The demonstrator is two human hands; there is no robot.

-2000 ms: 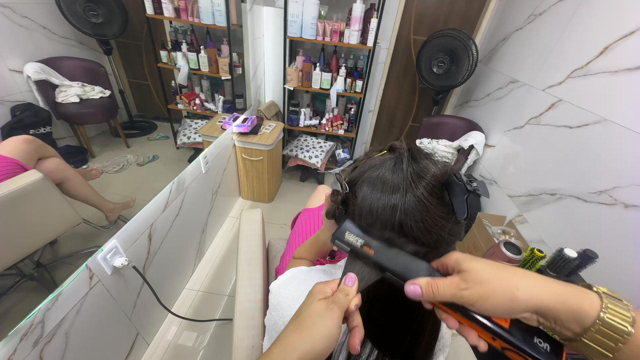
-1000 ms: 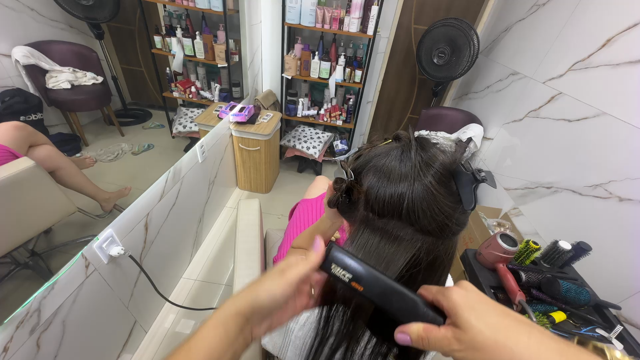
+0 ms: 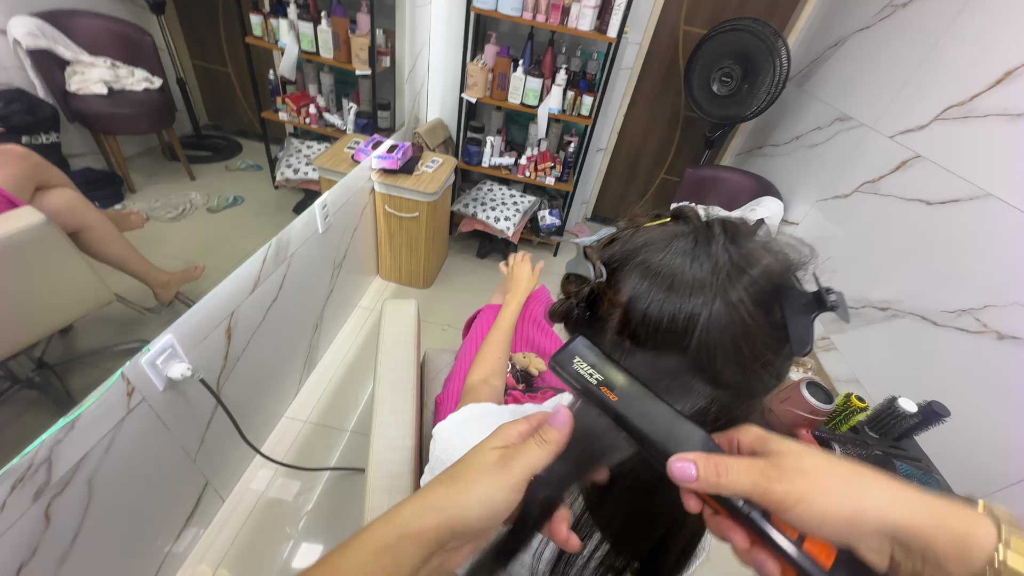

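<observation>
My right hand (image 3: 768,480) is closed around a black Taiff flat iron (image 3: 640,400) with orange parts, its plates lying across dark hair. To its left, my left hand (image 3: 520,472) holds a section of long dark hair (image 3: 552,480) between thumb and fingers, just below the iron. The seated person's head of dark hair (image 3: 688,312) is beyond both hands, with a grey hair clip (image 3: 586,262) on the left and a black hair clip (image 3: 806,316) on the right. A white towel (image 3: 464,440) covers the person's shoulder. The hair partly hides my left fingers.
At right, a dark tray holds a hair dryer (image 3: 800,404) and several round brushes (image 3: 890,416). A mirror (image 3: 240,240) lines the left wall, with a black cord (image 3: 264,456) plugged in below. Ahead are a wooden hamper (image 3: 412,232), a product shelf (image 3: 528,108) and a fan (image 3: 736,72).
Since one second ago, the flat iron has tilted more steeply, and my left hand has moved from its tip to the hair beneath. The seated person's forearm and hand now show stretched forward.
</observation>
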